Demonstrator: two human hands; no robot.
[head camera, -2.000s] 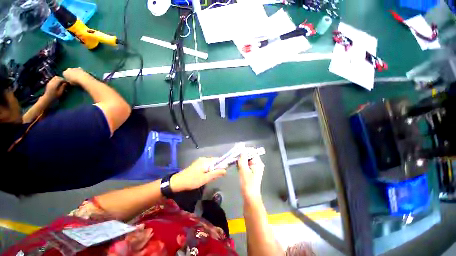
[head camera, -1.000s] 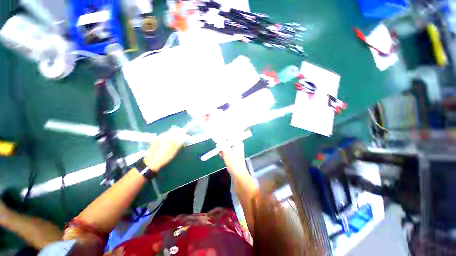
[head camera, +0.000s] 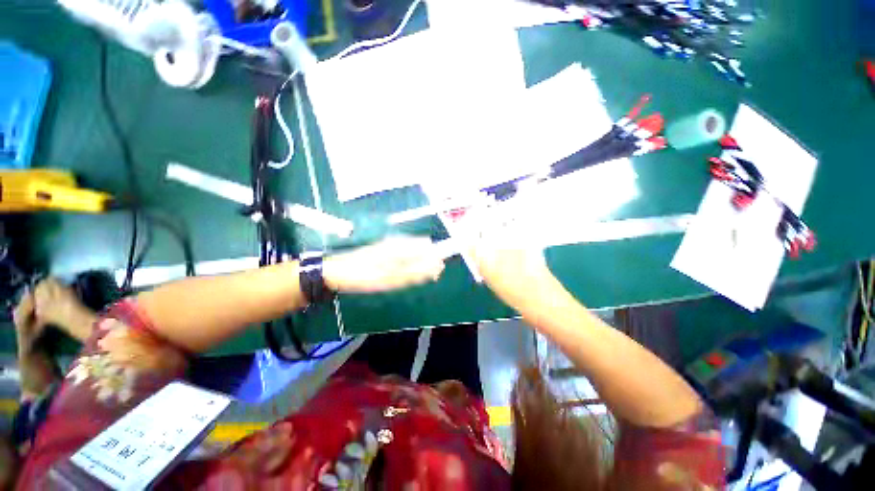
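Note:
My left hand (head camera: 398, 263) is over the bench's front edge, near the left end of a flat harness. My right hand (head camera: 504, 261) is beside it, over white paper sheets (head camera: 580, 201). Both hands are blurred; a slim white item (head camera: 451, 247) shows between them, and I cannot tell which fingers hold it. The black flat harness (head camera: 595, 153) with red connectors lies on the paper, its left end close to my hands. Another harness (head camera: 744, 179) lies on a separate white sheet (head camera: 734, 245) at the right.
Black cables (head camera: 264, 173) and pale strips (head camera: 206, 182) lie on the green bench (head camera: 374, 316). A heat gun (head camera: 58, 192) and a blue tray (head camera: 19, 105) are at the left. A green roll (head camera: 696, 128) is behind the harness. Another person's hands (head camera: 53, 302) show at lower left.
Two seconds ago my hands held the white item in front of the bench. Now they are over the bench at the paper and harness, closer together than one second ago.

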